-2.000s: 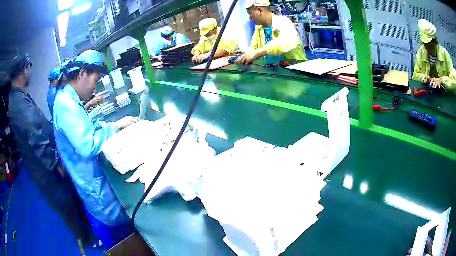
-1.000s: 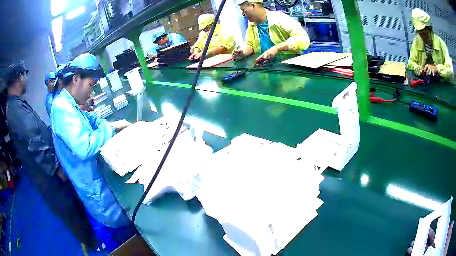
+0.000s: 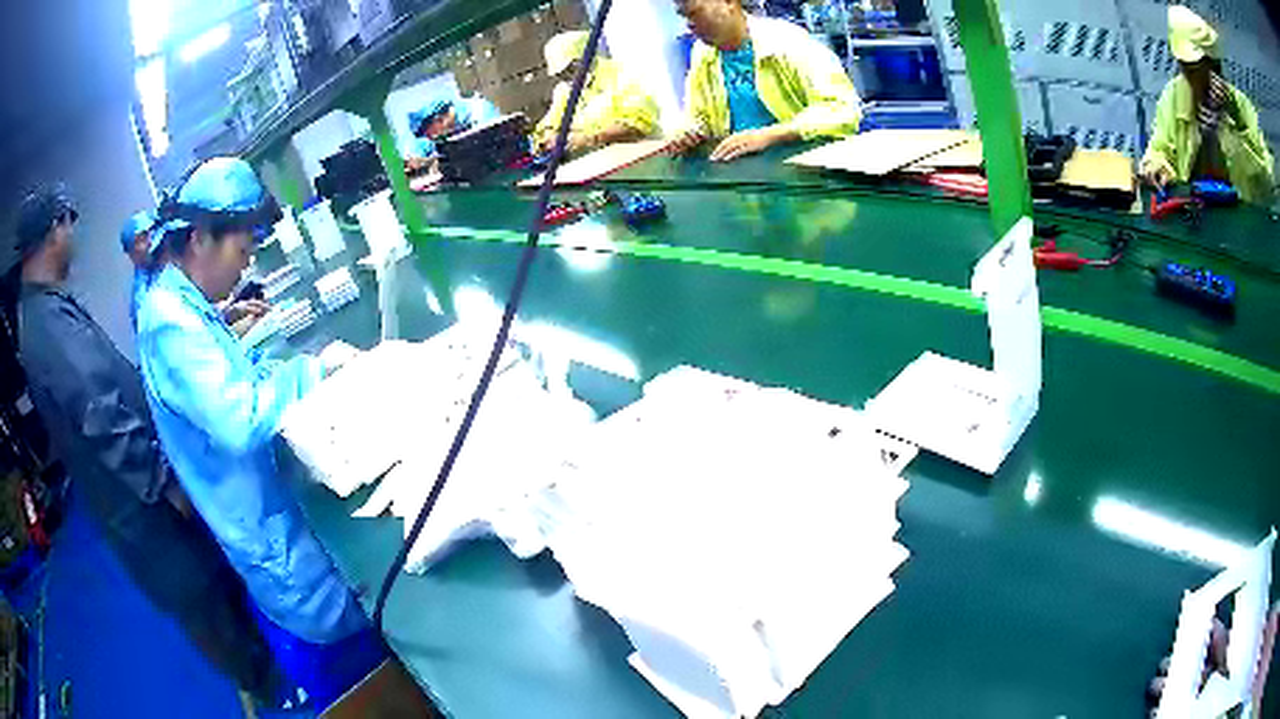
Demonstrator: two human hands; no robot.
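A white card insert [image 3: 1224, 632] with cut openings is at the lower right edge, partly out of the picture. Dark, blurred fingertips, which look like my left hand [image 3: 1165, 680], show at its left side and through its opening. My right hand is not visible. A large uneven pile of flat white blanks [image 3: 730, 520] lies in front of me, overexposed. A white flip-lid carton [image 3: 938, 407] stands on the green surface beyond the pile's right end, its tall lid upright.
A second white pile [image 3: 407, 407] lies at left beside a worker in blue [image 3: 232, 379]. A dark cable [image 3: 498, 330] hangs across the view. A green post [image 3: 994, 120] stands behind the carton. Blue handheld units [image 3: 1196, 285], red clamp leads [image 3: 1074, 259] and workers in yellow are across the line.
The open carton has shifted right, away from the pile. A blue unit and red leads now lie in front of the middle yellow-clad worker. The insert at lower right has moved slightly.
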